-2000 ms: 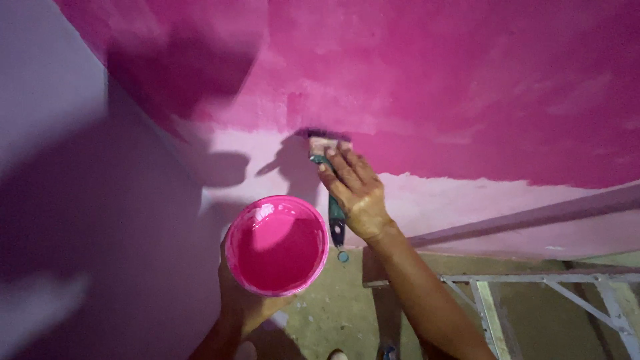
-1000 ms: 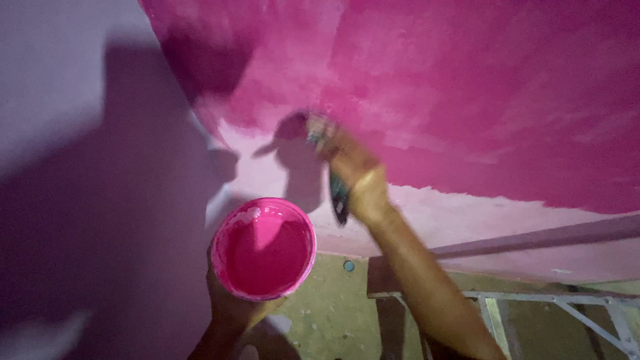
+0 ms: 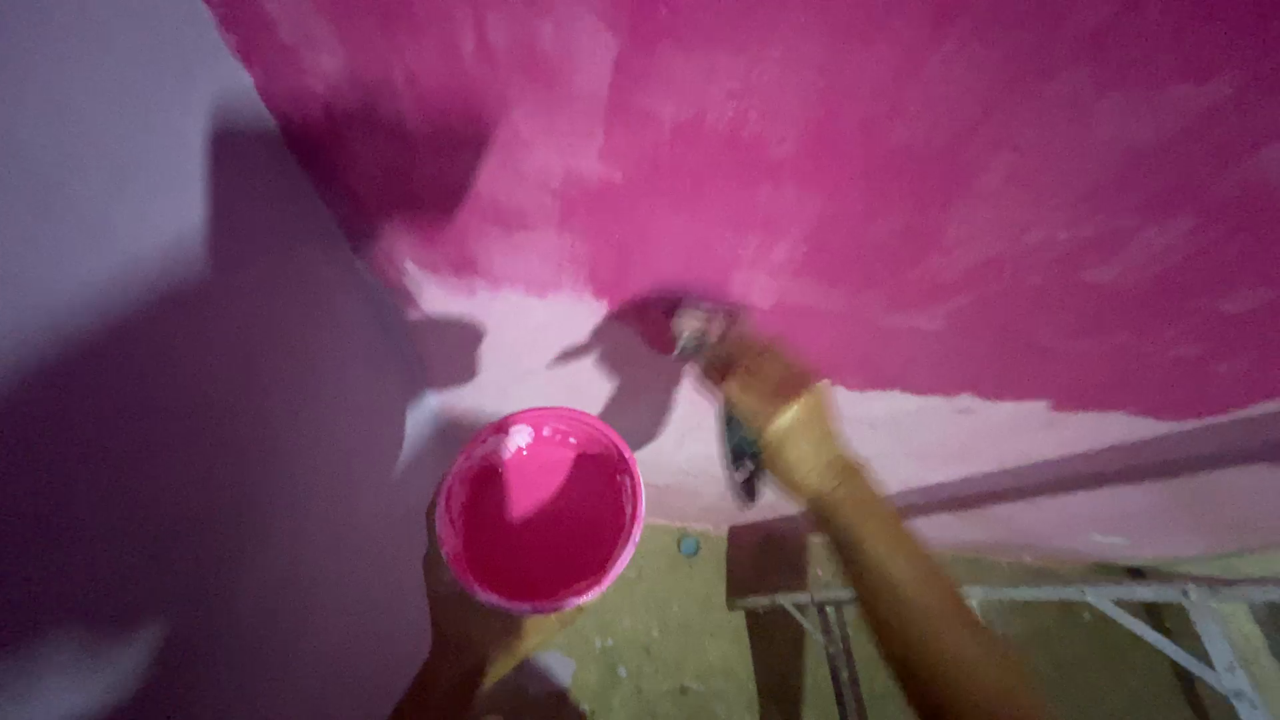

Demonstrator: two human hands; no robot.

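My left hand (image 3: pixel 480 640) holds a round tub of bright pink paint (image 3: pixel 545 510) from below, mostly hidden by it. Wet paint coats the tub's rim and inner wall. In my right hand (image 3: pixel 770 385) is a paintbrush (image 3: pixel 742 450) with a dark green handle that sticks out below my palm; motion blurs both. The brush head is up against the wall (image 3: pixel 900 200), at the border between the deep pink coat above and the pale pink band below. Whether the bristles touch the wall is too blurred to tell.
A purple-grey wall (image 3: pixel 150 450) stands on the left and meets the pink one at a corner. At the lower right is a metal frame (image 3: pixel 1080 595), like a ladder or scaffold, beside a brown block (image 3: pixel 768 560). A small round blue thing (image 3: pixel 688 545) lies on the floor (image 3: pixel 650 640).
Deep pink paint covers more of the wall around the brush, left of where it was. My right hand has moved with the brush along the border. The view has shifted somewhat.
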